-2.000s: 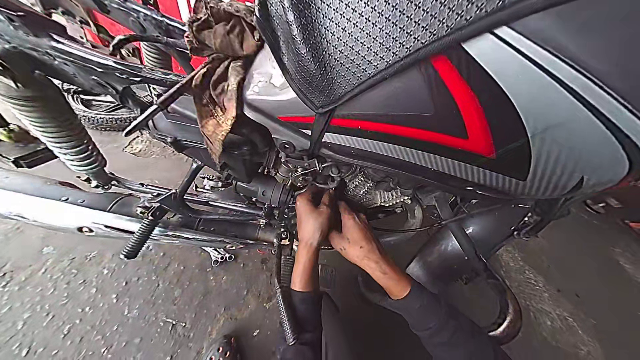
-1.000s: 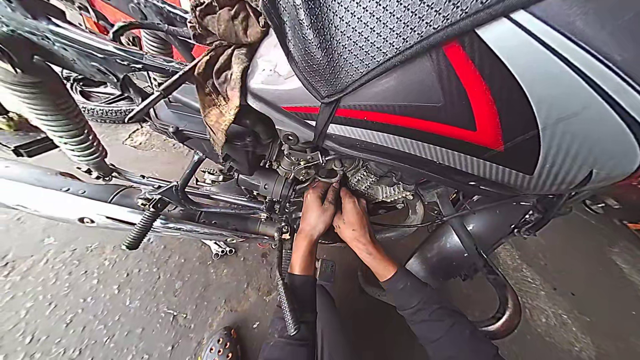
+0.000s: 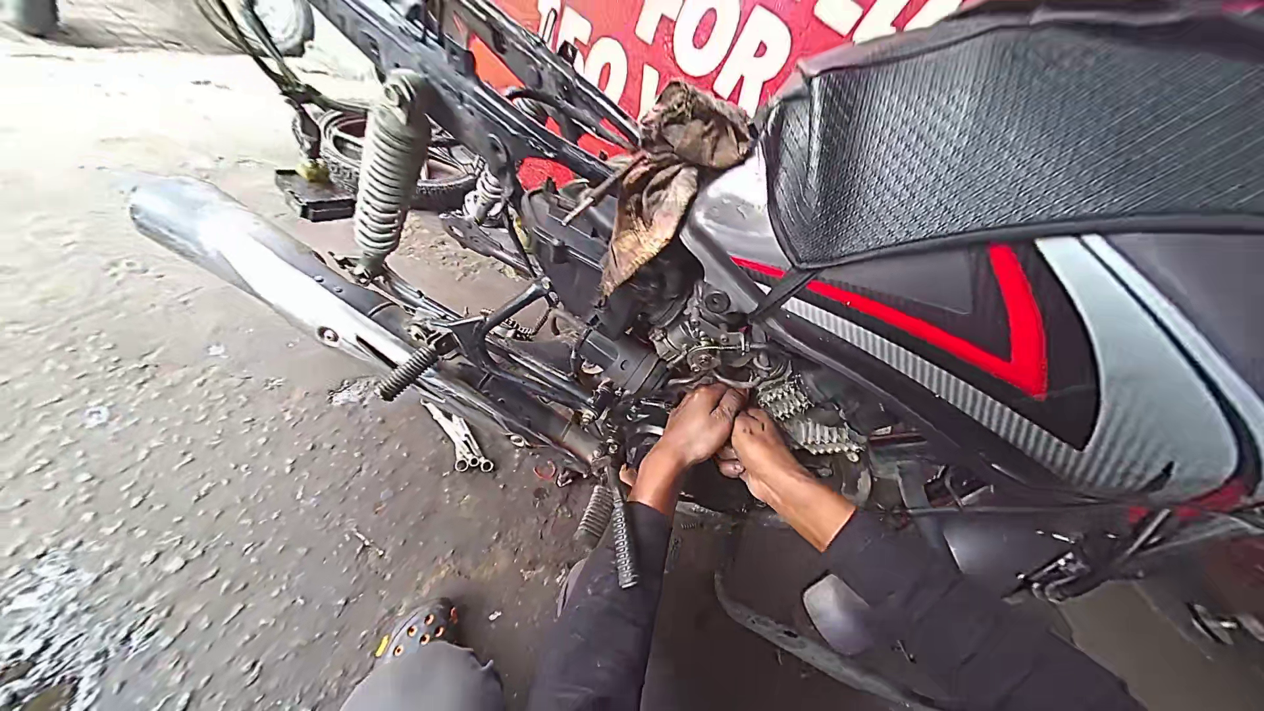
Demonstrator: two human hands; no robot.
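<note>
Both of my hands are at the engine of a motorcycle, just below its carburetor [image 3: 699,346]. My left hand [image 3: 699,427] has its fingers bent against the parts under the carburetor. Close beside it, on the right, is my right hand [image 3: 760,449], its fingers curled; the two hands touch or nearly touch. What the fingertips hold is hidden. The finned engine cylinder [image 3: 825,436] lies right of my hands. Above them are the fuel tank [image 3: 918,326] with red and silver stripes and a black textured cover [image 3: 1007,138]. A dirty rag [image 3: 657,212] hangs at the tank's rear.
A chrome exhaust silencer [image 3: 237,247] runs along the left, beneath a coil-spring shock absorber [image 3: 390,168]. Several wrenches [image 3: 459,437] lie on the ground. The kick-start lever [image 3: 622,538] stands beside my left forearm. A wheel [image 3: 434,178] lies behind, near a red lettered panel [image 3: 731,49].
The view has shifted, showing more ground on the left and the red panel behind. Both hands remain below the carburetor, with the right now turned more across toward the left.
</note>
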